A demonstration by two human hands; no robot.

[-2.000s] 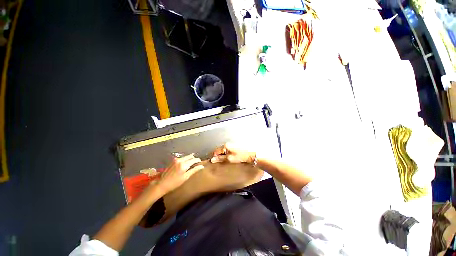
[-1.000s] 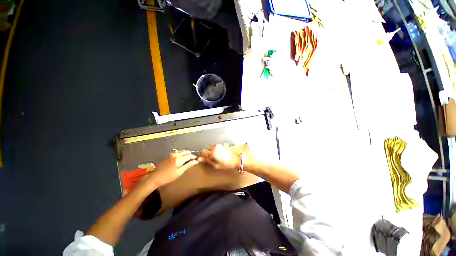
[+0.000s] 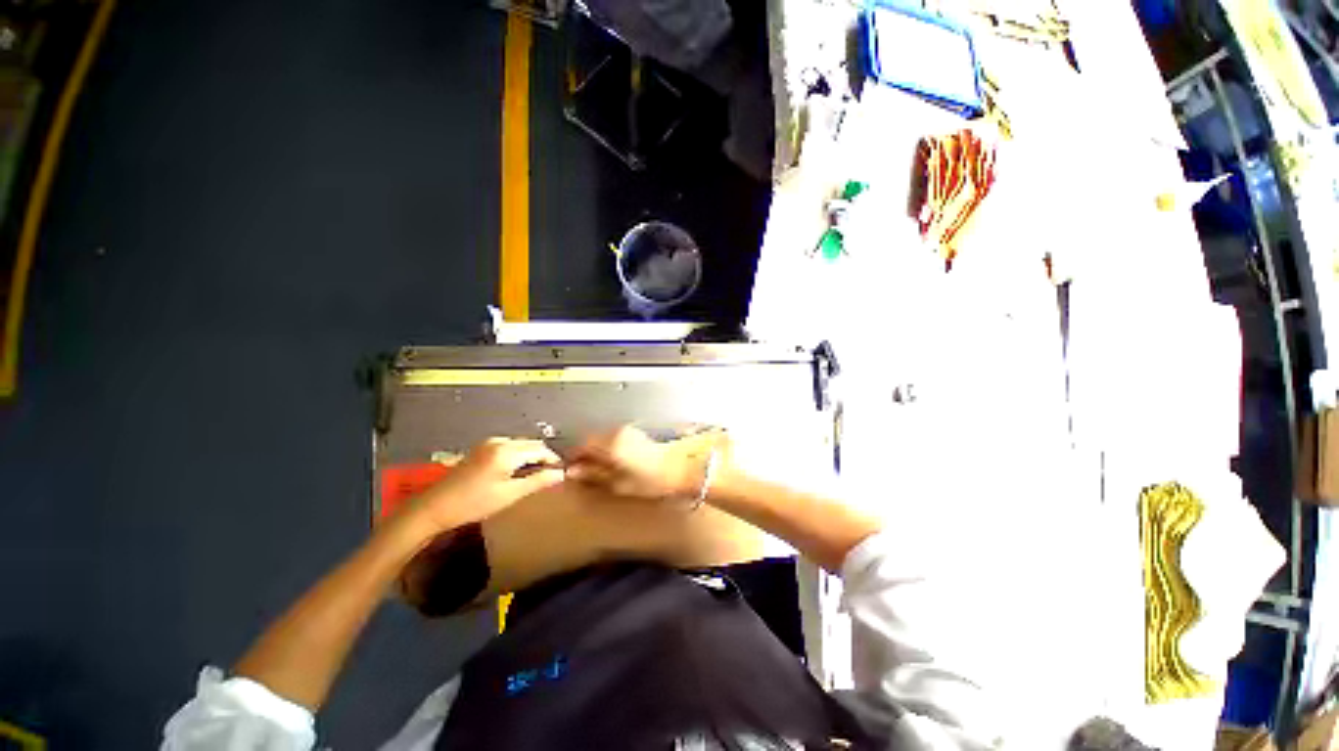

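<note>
A tan-brown leather bag body (image 3: 624,525) lies across the near part of the grey work board (image 3: 485,414) and my lap, with a dark opening at its left end. My left hand (image 3: 492,477) and my right hand (image 3: 639,465) meet at its far edge, fingertips close together and pinching the edge. The fingers hide the exact spot they hold. An orange-red sheet (image 3: 408,487) lies on the board's left, partly under my left forearm. A small pale scrap (image 3: 548,430) lies beyond my hands.
The white table (image 3: 969,411) is on the right, with a blue tray (image 3: 922,59), orange-brown strips (image 3: 955,188), a green item (image 3: 833,239), a dark-handled tool (image 3: 1065,345) and stacked yellow pieces (image 3: 1170,594). A round bucket (image 3: 658,269) stands beyond the board. A yellow line marks the floor.
The view has turned, so the board looks straighter and the table things sit lower. My right hand has moved left along the edge, close to my left hand.
</note>
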